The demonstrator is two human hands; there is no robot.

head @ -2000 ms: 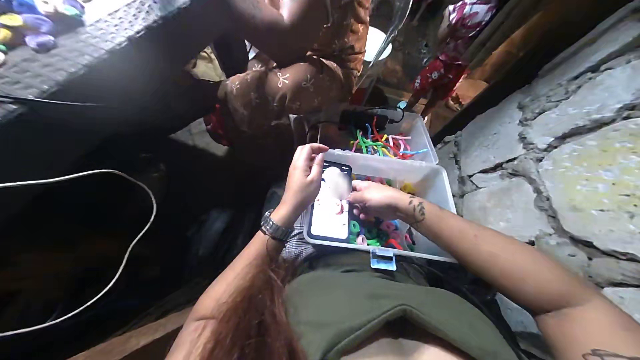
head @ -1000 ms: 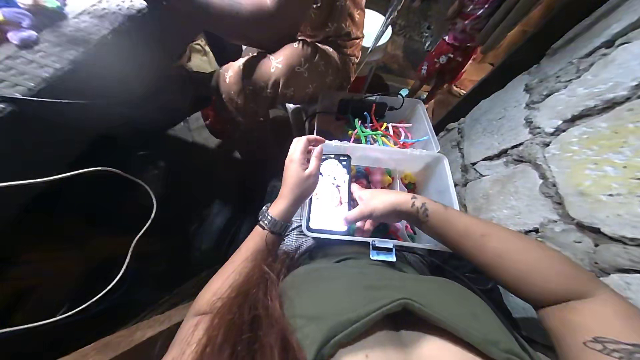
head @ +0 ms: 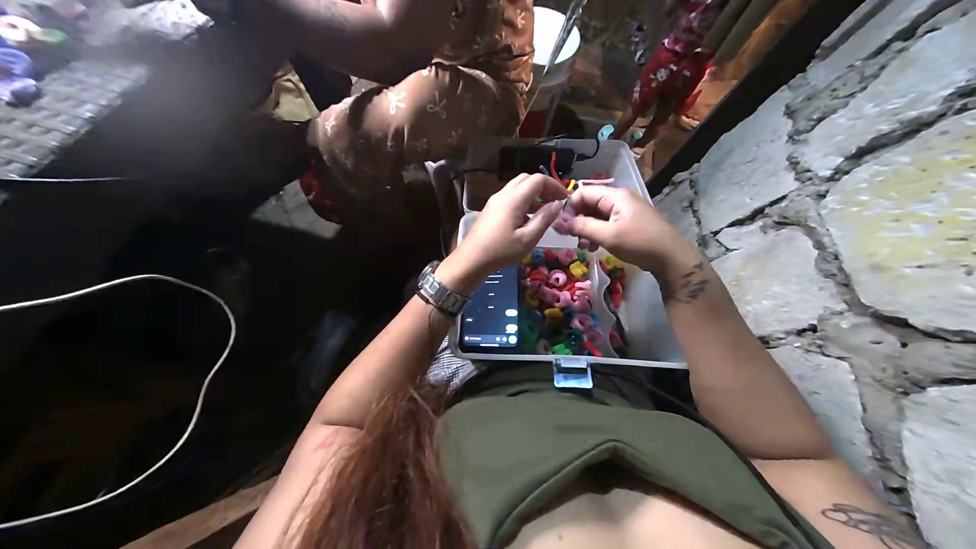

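Note:
My left hand (head: 518, 221), with a metal watch at its wrist, is raised over the clear plastic box (head: 671, 335), its fingertips pinching something thin and green. My right hand (head: 621, 225) holds a small pink fuzzy piece (head: 564, 222) close to the left fingertips. Below them, a box compartment is filled with small coloured fuzzy pieces (head: 559, 279), mostly pink, green and red. A smartphone (head: 490, 316) with a dark screen lies on the left side of the box. Coloured fuzzy stems (head: 555, 166) lie in the lid, partly hidden by my hands.
A black device (head: 536, 160) with a cable rests in the open lid. A seated person's patterned clothing (head: 427, 107) is ahead, near a white bucket (head: 555, 46). Another person stands farther back. A stone wall (head: 762, 274) borders the right; a pale cable (head: 221, 305) loops at left.
Both hands have moved from the phone up over the box, where they now hold small pieces. The phone's bright screen has turned dark, and the phone lies unheld at the box's left side.

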